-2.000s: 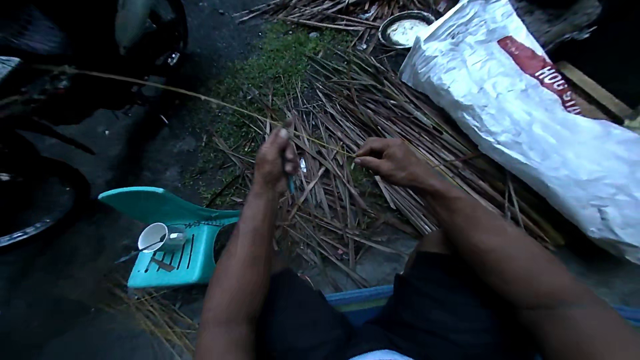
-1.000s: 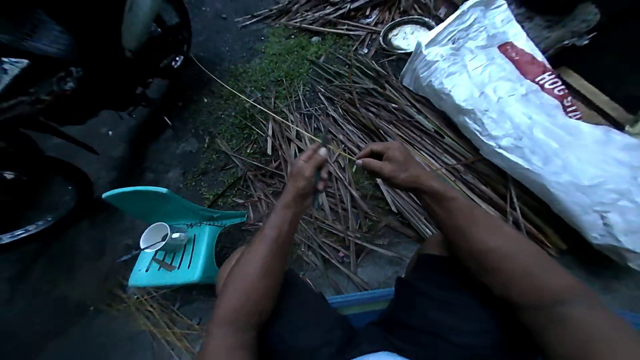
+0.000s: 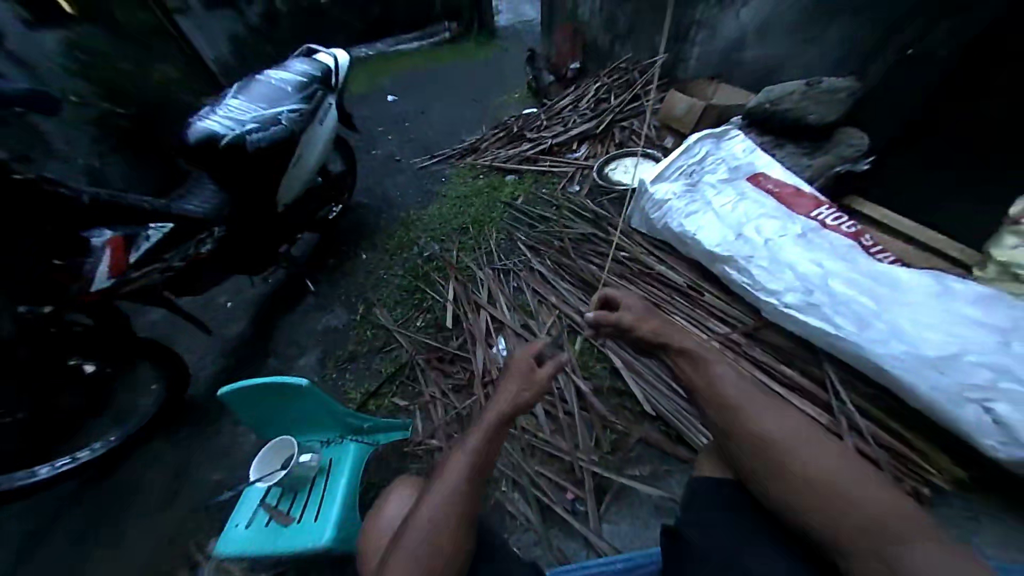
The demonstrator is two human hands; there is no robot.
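My right hand (image 3: pixel 628 322) pinches the lower end of a long thin strand (image 3: pixel 632 192), likely a leaf rib, which rises up past the top of the view. Just left of it and a little lower, my left hand (image 3: pixel 530 374) is closed around a small dark object whose kind I cannot tell, perhaps a blade. The hands are apart. Beneath both lie dry brown leaf strips (image 3: pixel 480 320), scattered over the ground and bundled to the right.
A green plastic chair (image 3: pixel 264 408) bearing a white mug (image 3: pixel 274 462) stands lower left. Motorcycles (image 3: pixel 264 120) are at left. A white printed sack (image 3: pixel 840 296) lies at right, near a round basin (image 3: pixel 628 170). Another strip pile (image 3: pixel 560 120) and a cardboard box (image 3: pixel 704 104) lie behind.
The strand, which stretched to the upper left from my hands, now points upward from my right hand. My left hand has come away from the strand. The view has tilted up.
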